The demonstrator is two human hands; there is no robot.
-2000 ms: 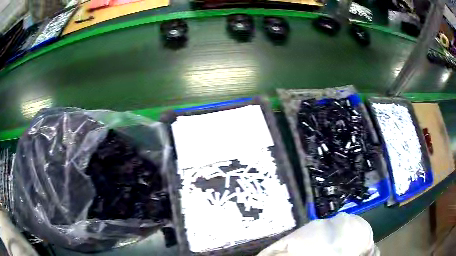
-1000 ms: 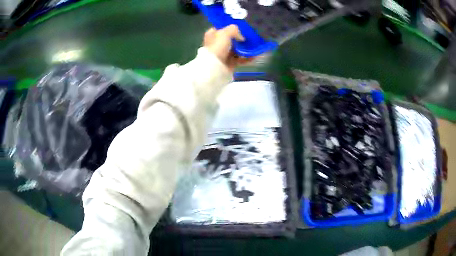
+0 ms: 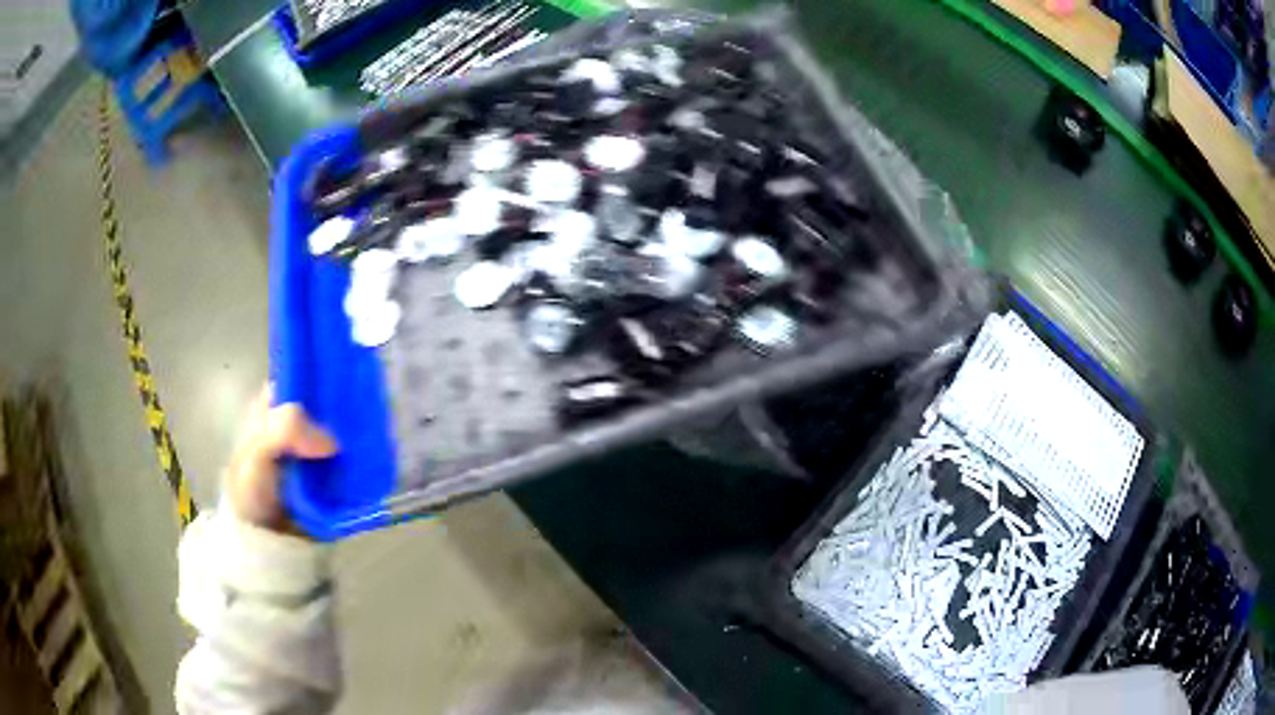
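Observation:
My left hand (image 3: 273,454) grips the blue end of a lifted tray (image 3: 336,447), with its fingers over the corner. The tray is tilted and slightly blurred. It has a grey perforated floor and holds black parts (image 3: 727,154) and round white or silvery discs (image 3: 552,182). My right hand is not in view; only a pale sleeve-like shape shows at the bottom right edge. The tray hides most of the clear plastic bag (image 3: 909,182).
A grey-black tray (image 3: 755,601) of loose white strips (image 3: 895,559) and stacked strips (image 3: 1049,419) lies right of centre. Beyond it is a tray of black parts (image 3: 1189,594). Round black parts (image 3: 1077,126) line the far edge. Silvery strip bundles (image 3: 455,42) lie top left. Yellow-black tape (image 3: 140,363) crosses the floor.
The view has turned left. My left hand has brought the disc tray from the top of the view to the left and centre, where it covers the bag.

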